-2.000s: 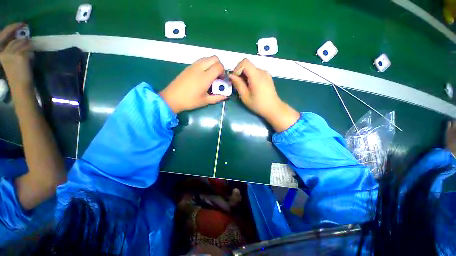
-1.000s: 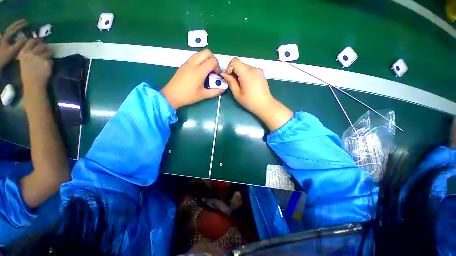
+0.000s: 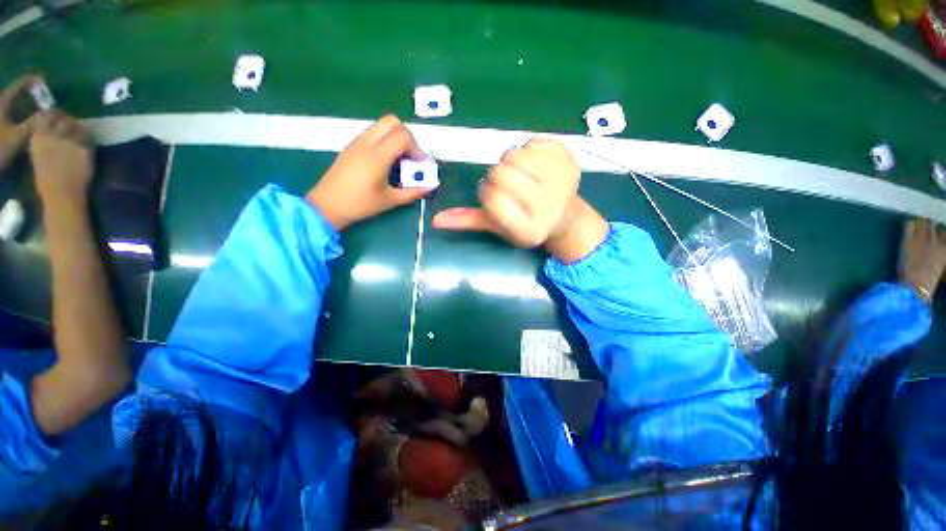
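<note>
My left hand (image 3: 363,174) holds a small white housing (image 3: 419,174) with a dark round centre between thumb and fingers, above the dark-green bench just nearer than the whitish strip. My right hand (image 3: 529,195) is to its right, apart from the housing. Its fingers are curled in and its thumb points left toward the housing. Whether something is inside the curled fingers cannot be told.
More white housings (image 3: 433,101) lie spaced along the green belt (image 3: 342,52). Two long thin rods (image 3: 716,199) cross at right beside a clear plastic bag (image 3: 731,280). A paper label (image 3: 548,354) lies at the near edge. Neighbours' hands (image 3: 60,156) show at left and right.
My right hand has drawn away from the housing, and its thumb now sticks out. My left hand has shifted left with the housing. The belt housings sit at different places in the picture.
</note>
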